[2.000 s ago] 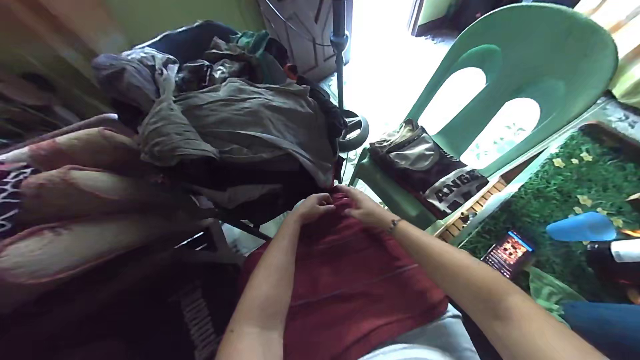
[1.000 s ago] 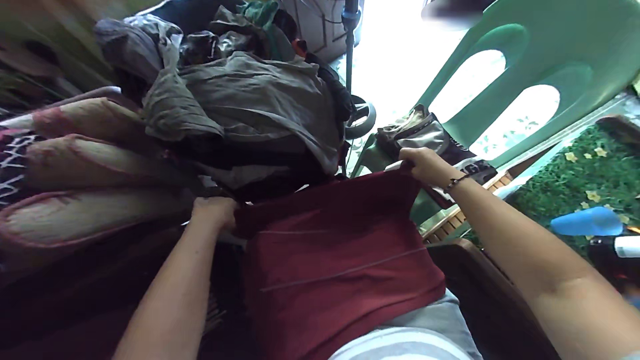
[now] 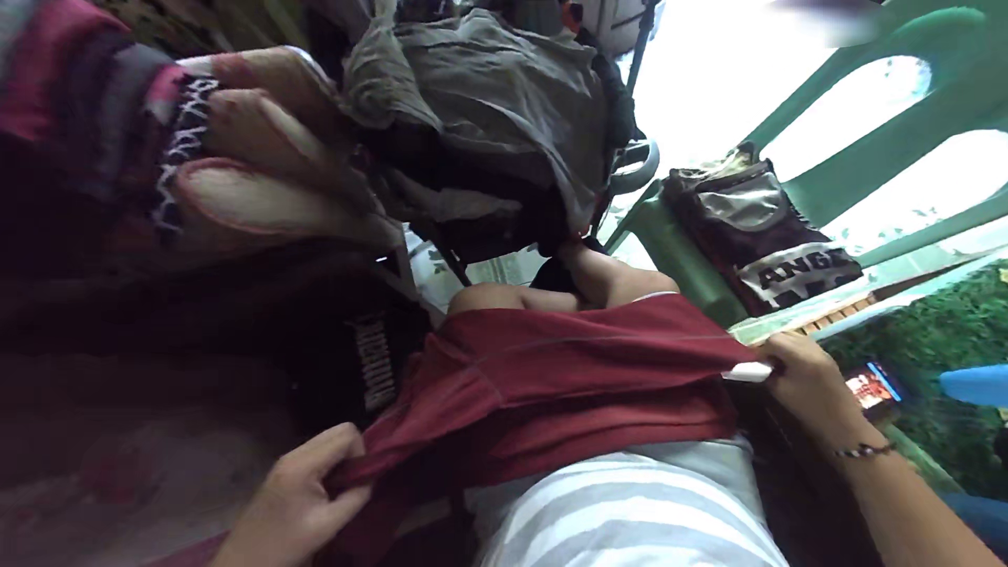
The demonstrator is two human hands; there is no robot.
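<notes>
A dark red cloth garment (image 3: 583,354) lies across my lap, stretched sideways between my two hands. My left hand (image 3: 303,492) grips its lower left edge between thumb and fingers. At its right end my right hand (image 3: 803,378), with a beaded bracelet at the wrist, holds the edge, where a small white piece (image 3: 746,372) shows. The garment's lower side rests near my striped white and grey clothing (image 3: 622,512). Beyond its far edge my bare knees show. Folds hide part of each hand's fingertips.
A heap of grey and dark clothes (image 3: 504,102) stands ahead, beside a wheel (image 3: 636,167). Right of it, a green plastic chair (image 3: 835,102) holds a folded dark garment (image 3: 764,228) with lettering. A lit phone (image 3: 872,387) is at right. Patterned cushions (image 3: 260,189) are at left.
My hands have moved apart and nearer my body, drawing the red garment wide. Its far edge has come back, so my knees now show. The view has shifted.
</notes>
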